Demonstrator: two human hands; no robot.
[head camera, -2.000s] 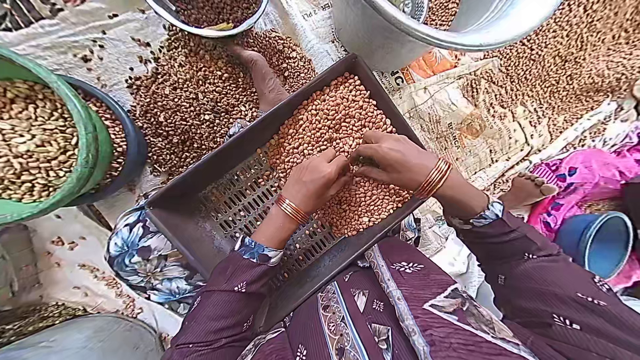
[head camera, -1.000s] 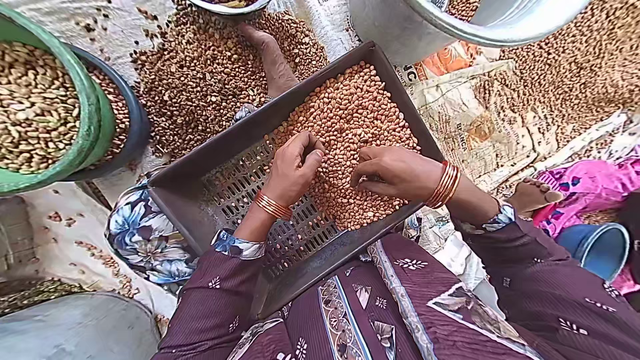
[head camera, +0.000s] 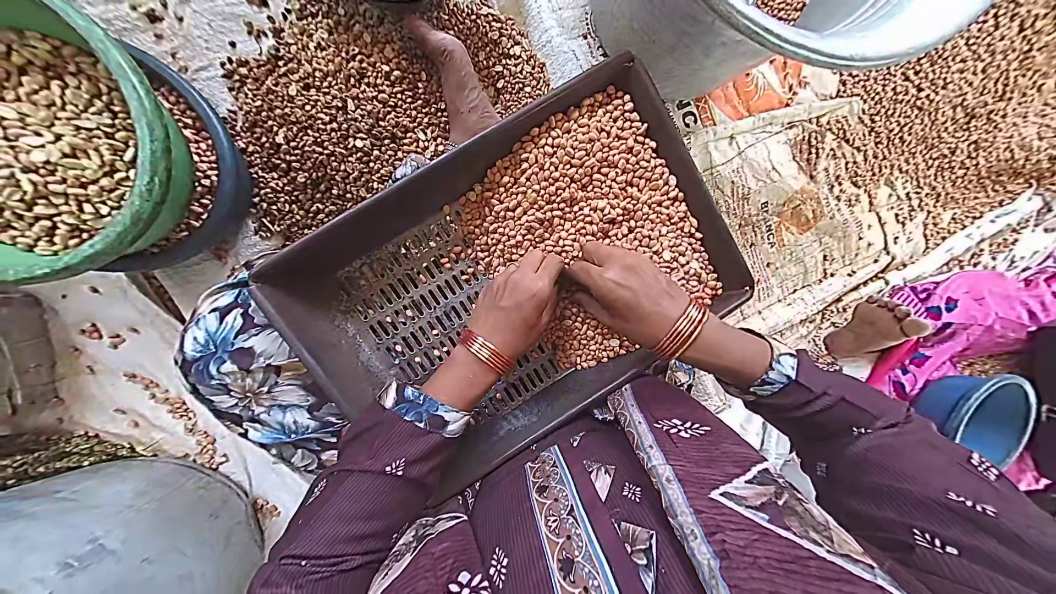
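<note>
A dark rectangular tray with a slotted bottom rests across my lap, tilted in view. Shelled peanuts cover its upper right part, and the slots show at the left with a few loose kernels. My left hand and my right hand meet over the lower part of the kernels, fingertips close together and pointing down. The fingers hide whatever lies between them, so whether either hand holds a kernel cannot be told. Copper-coloured bangles circle both wrists.
Left stands a green tub of nuts beside a dark blue tub. Heaped nuts surround my bare foot. A metal vessel is at the top, a grey rounded container lower left. At right are another person's foot and a blue bucket.
One second ago my hands were apart over the kernels; now they are together. Two seconds ago they were also together, somewhat higher on the tray.
</note>
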